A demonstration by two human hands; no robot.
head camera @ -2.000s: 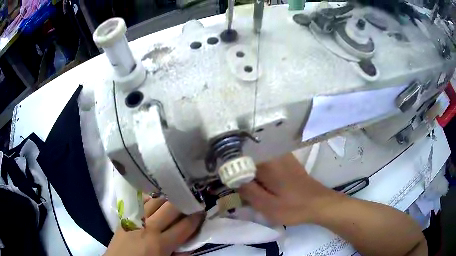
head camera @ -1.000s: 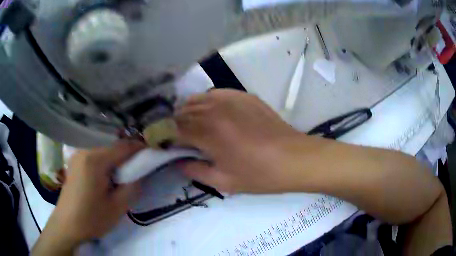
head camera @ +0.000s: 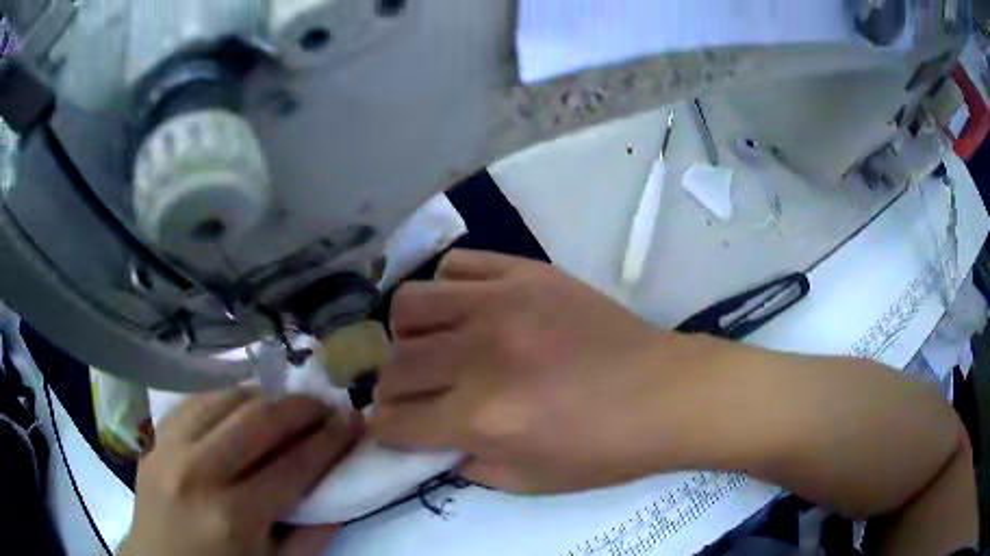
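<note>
The white sewing machine head [head camera: 413,119] fills the upper left, with its ribbed white tension dial [head camera: 201,179]. My left hand [head camera: 233,472] and my right hand [head camera: 532,380] are bare and close together below the needle area, on either side of the tan knob [head camera: 354,353]. Both hold a white fabric piece [head camera: 375,478] with a thin dark edge. Loose black threads hang by its front edge. A black fabric piece [head camera: 505,217] shows behind my right hand. My fingertips and the presser foot are partly hidden.
Black snips [head camera: 749,310] lie beside my right forearm. A white-handled tool [head camera: 644,223] and a small white scrap [head camera: 708,187] lie on the machine bed. A printed scale [head camera: 662,516] runs along the table's front. Floral cloth [head camera: 119,407] is left of the head.
The view has moved closer to the needle area since two seconds ago. Since one second ago, my hands have drawn closer together, and the white fabric lies flatter over its dark edge.
</note>
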